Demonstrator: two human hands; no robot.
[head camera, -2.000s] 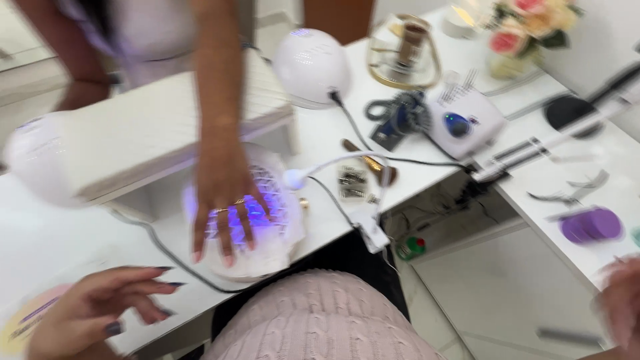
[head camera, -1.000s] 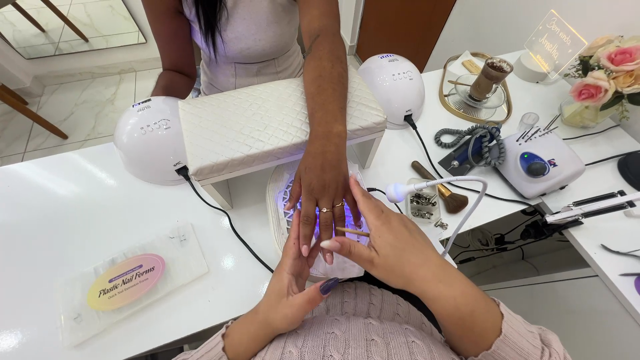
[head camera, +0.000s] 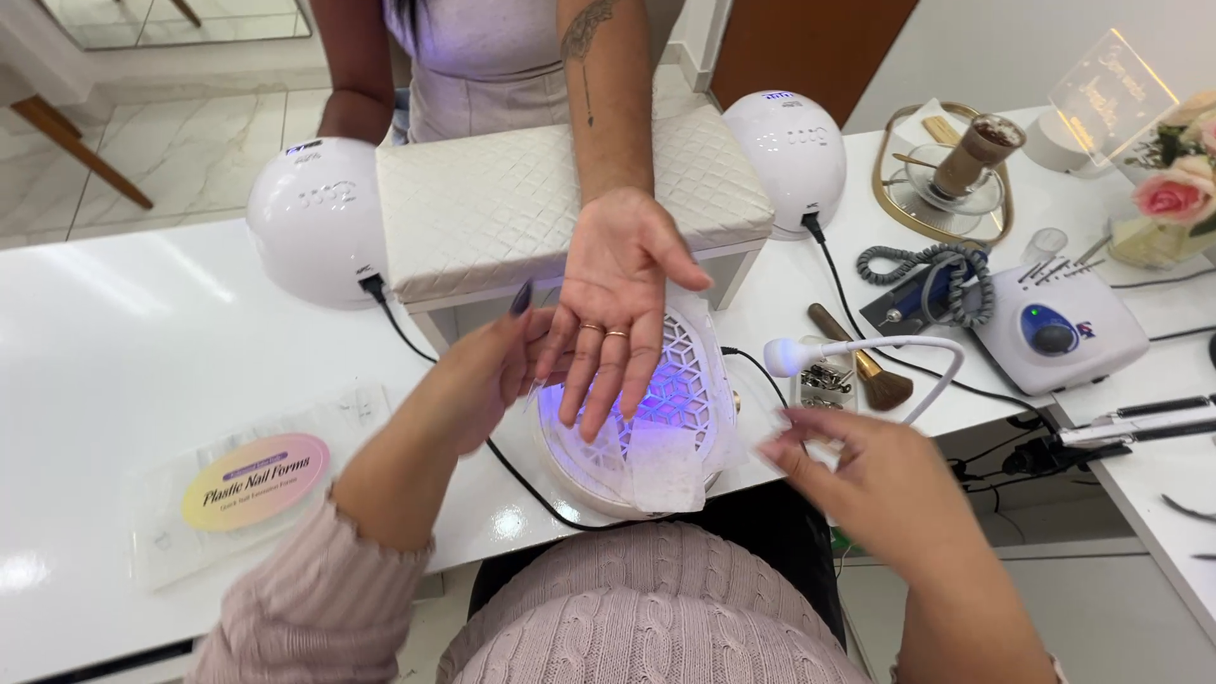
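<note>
Another person's hand (head camera: 613, 294), palm up with rings on it, reaches over a white quilted armrest (head camera: 494, 204) above a lit nail dust collector (head camera: 655, 399). My left hand (head camera: 480, 380) is beside that hand's outer finger, thumb raised; a small clear piece (head camera: 535, 391) shows at the fingertip there, and whether I grip the finger is partly hidden. My right hand (head camera: 841, 465), slightly blurred, hovers right of the dust collector near the white gooseneck lamp (head camera: 784, 357), its thumb and fingers close together; whether something thin is between them cannot be told. A white paper piece (head camera: 668, 465) lies on the collector's front.
White nail lamps (head camera: 318, 223) (head camera: 788, 157) flank the armrest. On the right are a brush (head camera: 883, 385), a box of metal clips (head camera: 825, 380), a nail drill unit (head camera: 1064, 328) and a tray with a drink (head camera: 893, 195). A pack of plastic nail forms (head camera: 256, 480) lies left. Black cables cross the table.
The other person's hand has turned from palm down to palm up. My right hand has moved away from it to the right, and my left hand has shifted to its outer side.
</note>
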